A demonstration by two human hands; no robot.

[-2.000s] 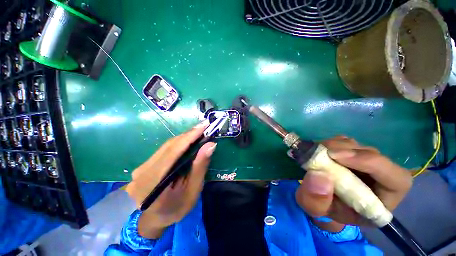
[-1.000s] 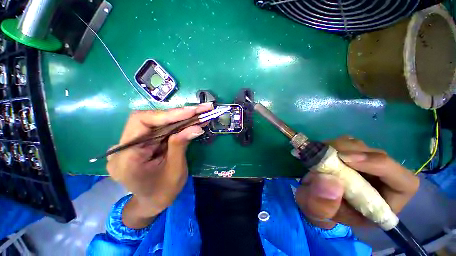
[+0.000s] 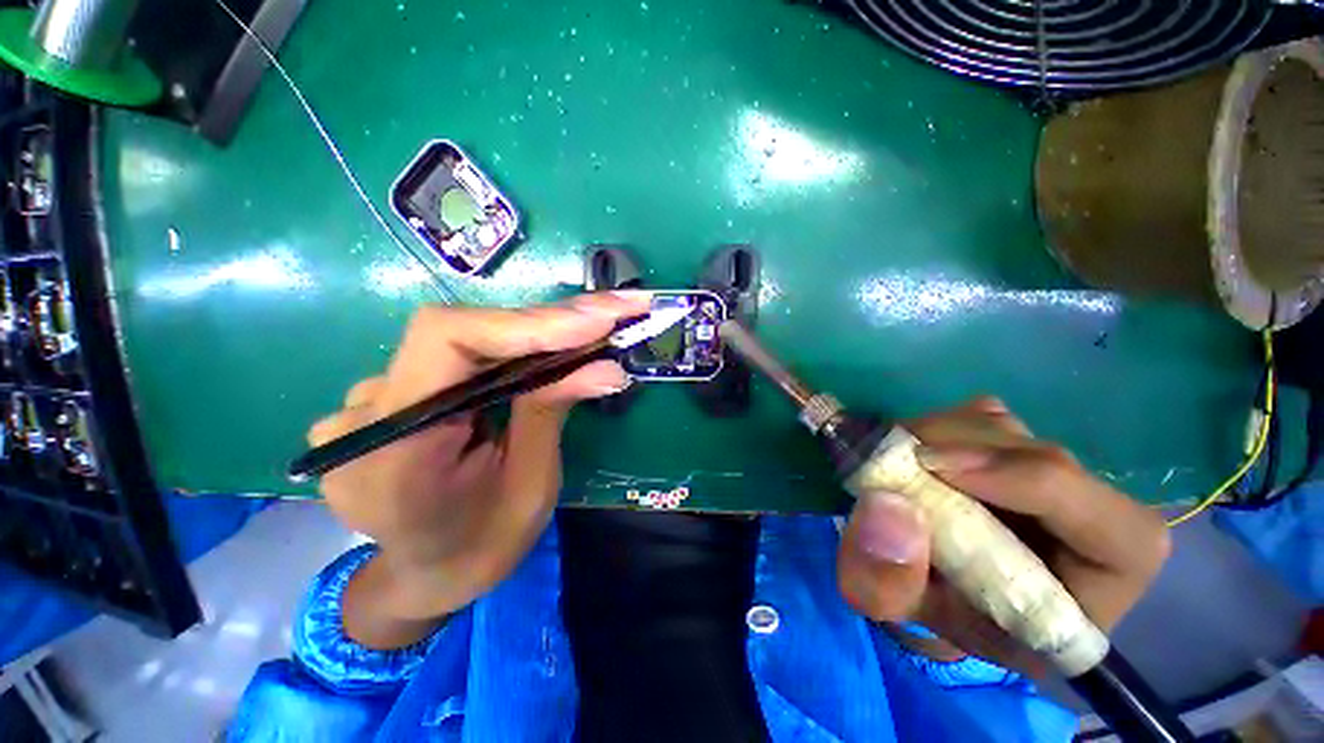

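A silver-rimmed watch housing (image 3: 668, 349) with a circuit board sits in the small black fixture (image 3: 726, 395) near the bench's front edge. My left hand (image 3: 458, 436) holds dark tweezers (image 3: 436, 421), their pale tips inside the housing at its upper part. My right hand (image 3: 1016, 515) holds the soldering iron (image 3: 966, 537) by its cream handle. The iron's tip is at the housing's upper right corner; whether it touches cannot be told. My left fingertips cover the housing's left side and part of the fixture.
A second housing (image 3: 455, 208) lies behind on the green bench. Solder wire (image 3: 323, 134) runs from the spool (image 3: 90, 32). A black tray (image 3: 116, 392) stands left, a brown cylinder (image 3: 1125, 189) and fan guard (image 3: 1045, 44) back right. Small pale bits (image 3: 658, 498) lie at the front edge.
The iron has moved left, its tip now at the housing's right corner. The tweezers' tips have moved further right within the housing than at first. The view has shifted slightly.
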